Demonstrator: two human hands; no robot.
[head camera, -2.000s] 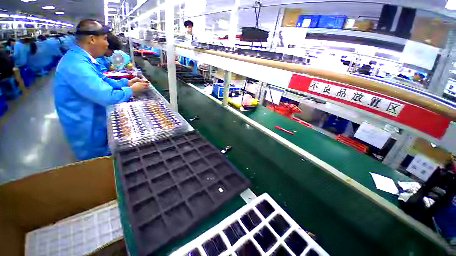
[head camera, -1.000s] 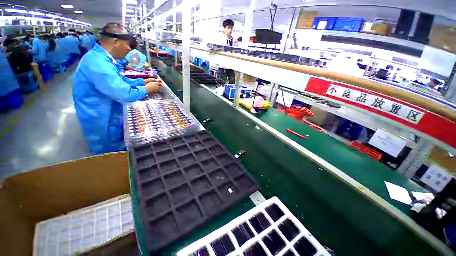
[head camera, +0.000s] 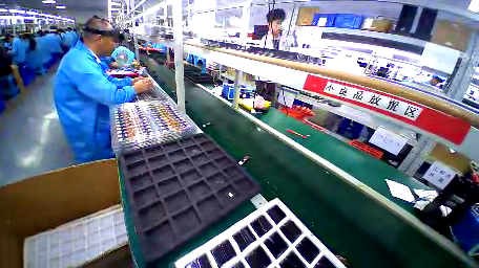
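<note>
Neither of my hands is clearly in view. A white blister tray lies nearest at the bottom, cut off by the picture's edge, with glossy black parts in its pockets. A black foam tray lies beyond it to the left, its pockets mostly empty, with a tiny white piece on it. The dark green conveyor belt runs along the right of both trays. A small electronic unit lies on the belt beside the foam tray.
A clear blister tray with coppery parts lies past the foam tray. A person in blue works beside it. A cardboard box holding a white tray is at lower left. A rail with a red sign crosses the right. Another person is behind the rail.
The view swings right, then back left. The small unit on the belt has come nearer along the foam tray. The person behind the rail has moved right and shows larger.
</note>
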